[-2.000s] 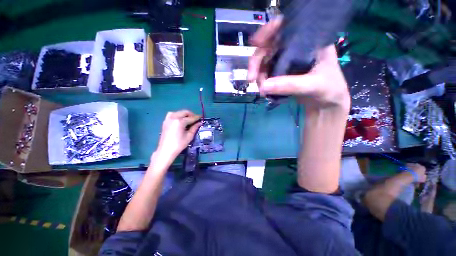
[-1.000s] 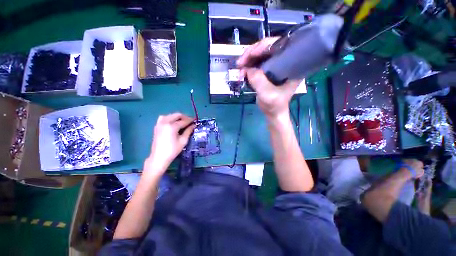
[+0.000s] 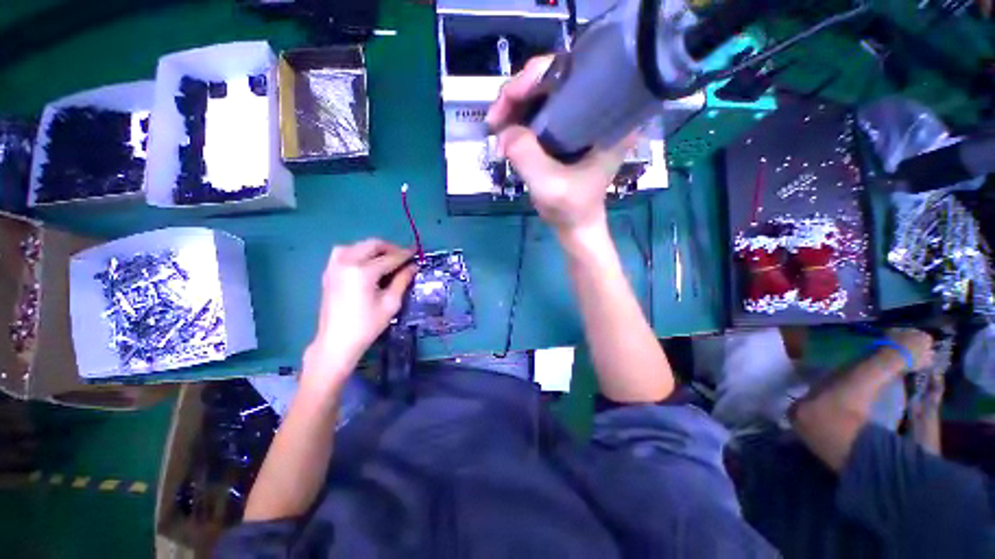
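Observation:
The black device housing point(image 3: 445, 295) lies open on the green mat in front of me, metal or circuit parts showing inside. Its black handle point(image 3: 399, 352) points toward me. A red lead wire point(image 3: 411, 222) sticks up from its back left corner. My left hand point(image 3: 366, 286) grips the housing's left edge by the wire, fingertips pinched. My right hand point(image 3: 562, 164) is closed around the grey electric screwdriver point(image 3: 602, 82), in front of the screw feeders point(image 3: 469, 120). The screwdriver's bit is hidden behind my hand.
White boxes of black parts point(image 3: 222, 131) and a yellow-brown box point(image 3: 324, 109) stand back left. A white tray of metal parts point(image 3: 229, 300) and a brown carton point(image 3: 55, 317) are nearer left. Thin rods point(image 3: 678, 262) and a black tray with red coils point(image 3: 791, 197) lie right, by another person's arm point(image 3: 856, 388).
My right hand has brought the screwdriver down and left to the feeders. My left hand stays at the housing. The whole view has shifted, so the bench items appear further left.

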